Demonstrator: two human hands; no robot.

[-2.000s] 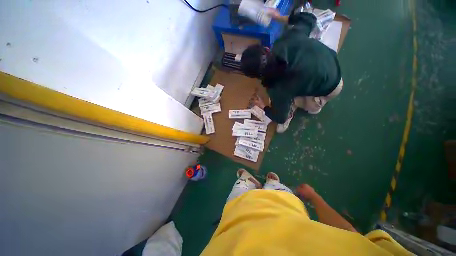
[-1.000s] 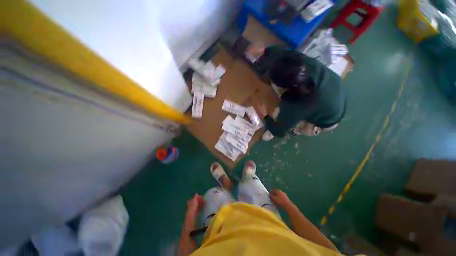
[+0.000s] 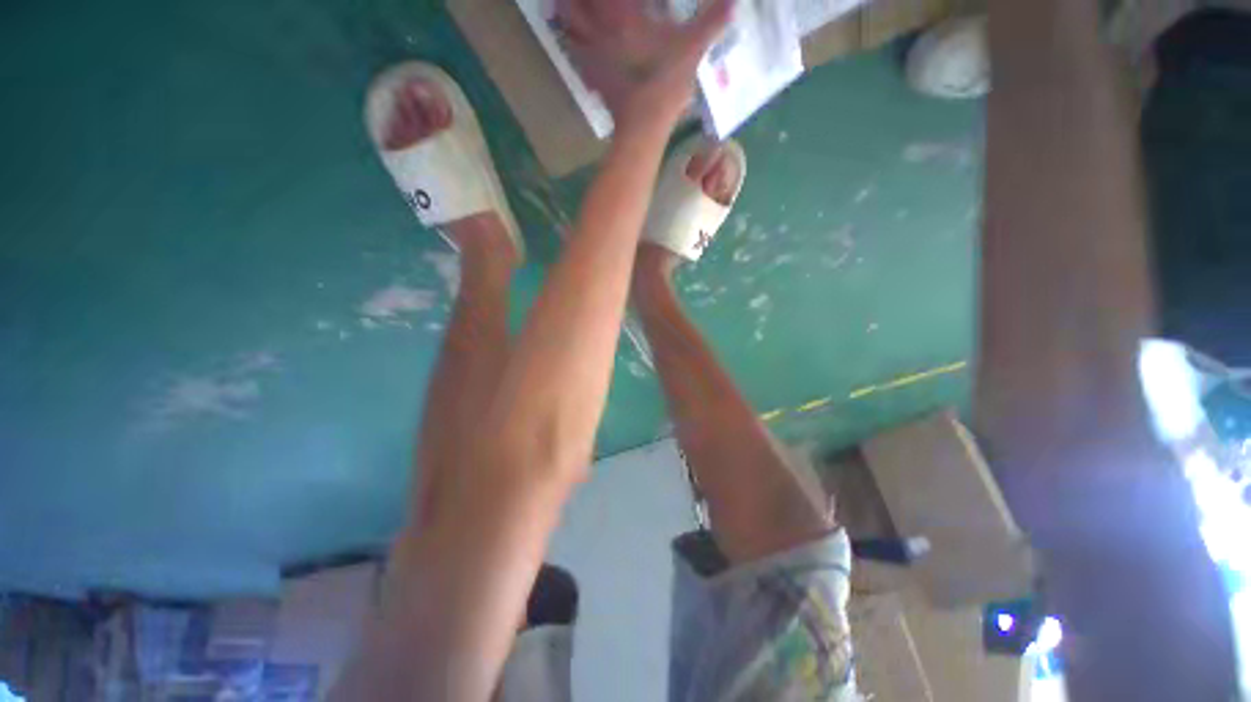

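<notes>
My left hand [image 3: 638, 55] is at the top edge, blurred and partly cut off, over white retail boxes [image 3: 752, 69]. Its thumb side is spread, but whether it grips a box cannot be told. The boxes lie at the end of a brown cardboard sheet [image 3: 528, 89] on the floor. My right forearm crosses the right side, large and blurred; the right hand is beyond the top edge.
My feet in white sandals [image 3: 453, 178] stand on the green floor [image 3: 206, 274] beside the sheet. Another person's light shoe [image 3: 949, 58] and dark clothing [image 3: 1207, 178] show at upper right. Brown cartons [image 3: 947, 507] stand beyond a yellow line [image 3: 906, 381].
The view has dropped close to the floor. My left hand has moved from beside my leg to the boxes. My right forearm has reached forward, its hand leaving the picture.
</notes>
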